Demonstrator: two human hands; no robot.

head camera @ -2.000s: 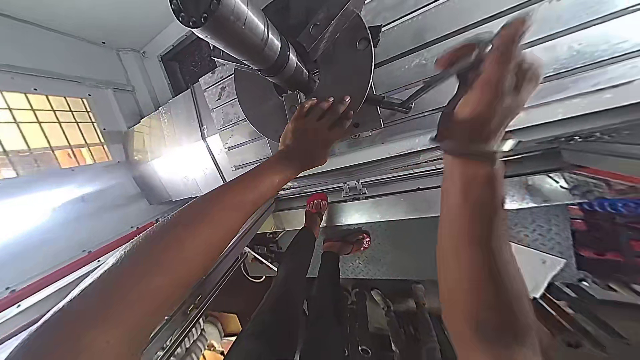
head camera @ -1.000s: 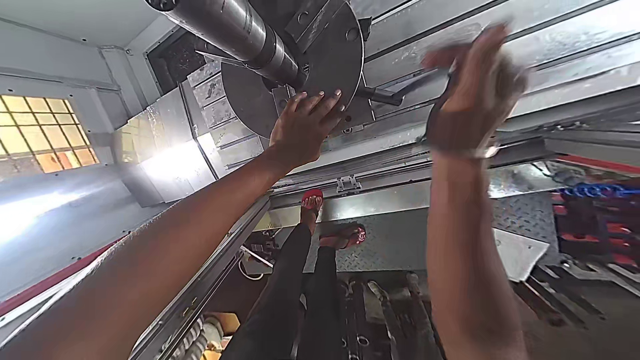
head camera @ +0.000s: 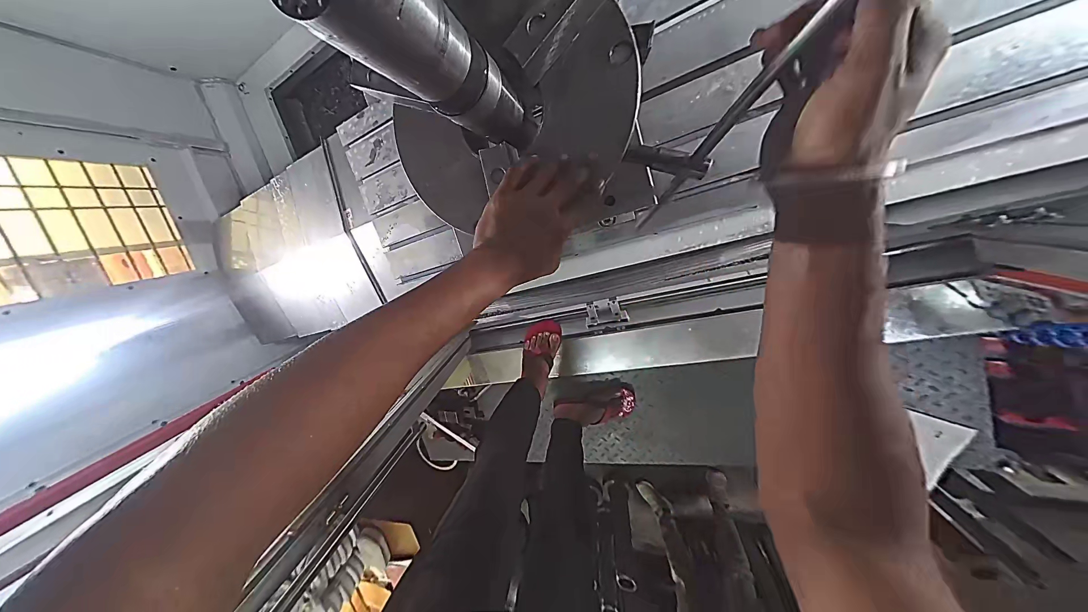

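Note:
A steel cylinder (head camera: pixel 433 64) slants down into a large round metal chuck (head camera: pixel 586 102) on a T-slotted machine table. My left hand (head camera: pixel 531 212) lies palm down on the chuck's lower rim, fingers slightly spread, gripping nothing visible. From the chuck's right side juts a short dark metal stub (head camera: pixel 667 161), with a long thin metal rod (head camera: pixel 739 106) crossing its outer end. My right hand (head camera: pixel 850 76), partly blurred and cut by the top edge, is closed around the rod's upper part. Whether rod and stub are joined is unclear.
The T-slotted machine table (head camera: pixel 994 59) extends right. Below it run a rail and a metal ledge (head camera: pixel 671 344). My feet in red sandals (head camera: pixel 595 404) are near a checkered metal plate (head camera: pixel 680 416). Several metal tools and bars (head camera: pixel 663 527) lie below; blue coiled hose (head camera: pixel 1050 336) is at right.
My right hand was blurred by motion in both earlier frames; the rod now slants up from the stub to it. My left hand has stayed at the chuck's rim.

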